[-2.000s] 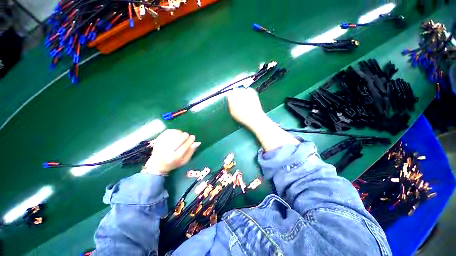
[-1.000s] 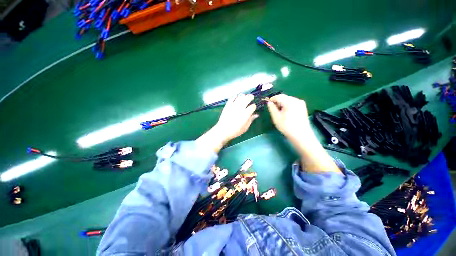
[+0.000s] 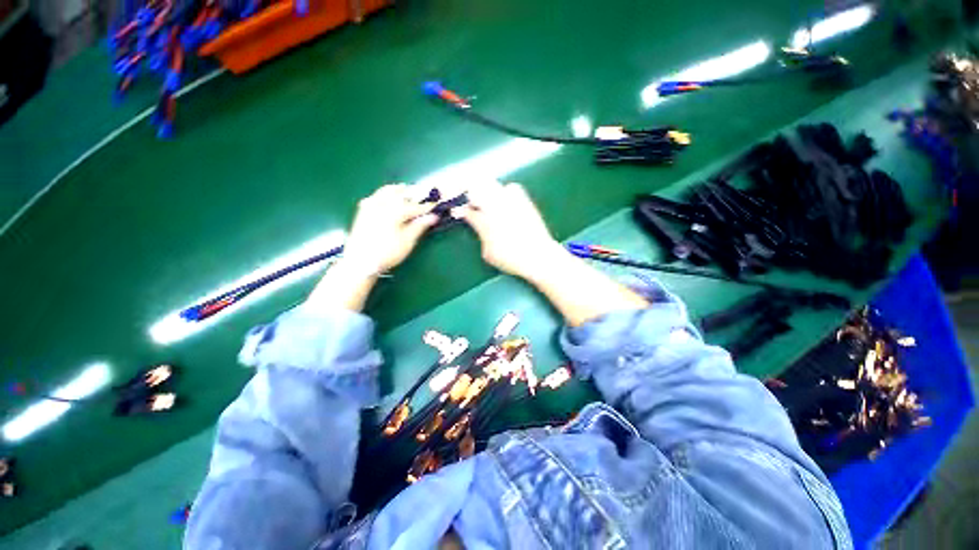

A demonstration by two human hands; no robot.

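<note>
A black cable lead (image 3: 263, 281) with a blue plug and red band at its left tip lies on the dark green belt and runs right, under my left hand. My left hand (image 3: 389, 228) and my right hand (image 3: 505, 226) meet over the belt, fingertips pinching a small black plastic part (image 3: 446, 206) between them at the lead's other end. The fingers hide the lead's terminal. A fan of leads with coppery ends (image 3: 472, 387) lies close to my body.
Black plastic parts (image 3: 784, 210) lie heaped at the right. Another lead (image 3: 515, 131) lies farther up the belt. A blue bin (image 3: 923, 355) stands at the lower right. An orange-red bin (image 3: 290, 34) with blue-tipped leads is at the far left.
Both hands have moved left, still close together. Leads on the belt have shifted left in view. A blue-tipped lead now shows beside my right wrist.
</note>
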